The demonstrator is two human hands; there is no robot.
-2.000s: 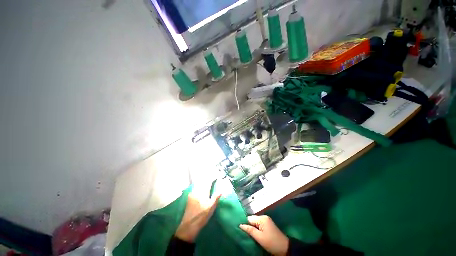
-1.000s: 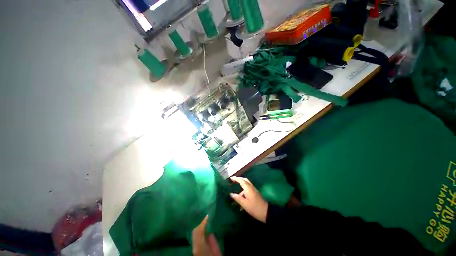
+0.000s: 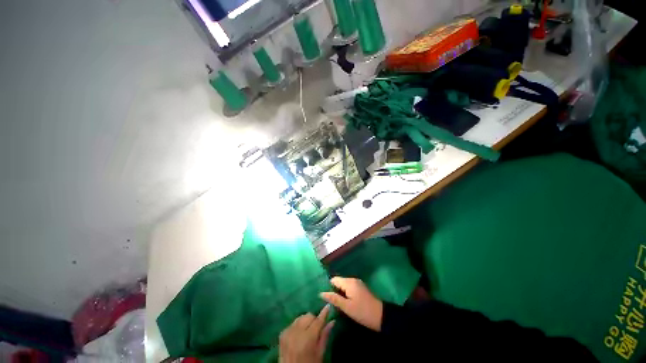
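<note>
A green garment piece (image 3: 248,298) lies limp over the machine table's front left, its far end under the bright light at the overlock machine (image 3: 319,174). My right hand (image 3: 356,305) pinches its right edge between thumb and fingers, just below the table's brown edge. My left hand (image 3: 304,340) is close beside it, lower and to the left, cut off by the picture's bottom, with fingertips closed on the same edge. Glare hides where the cloth meets the needle area.
Green thread cones (image 3: 308,39) stand behind the machine. Tangled green strips (image 3: 389,106), a dark pad (image 3: 448,117), green snips (image 3: 405,169) and an orange box (image 3: 433,46) lie on the table. A large green panel pile (image 3: 524,234) with yellow print is at the right.
Since one second ago, my left hand has come up and right to the cloth edge beside my right hand. My right fingers have closed on the edge, and the cloth lies flatter.
</note>
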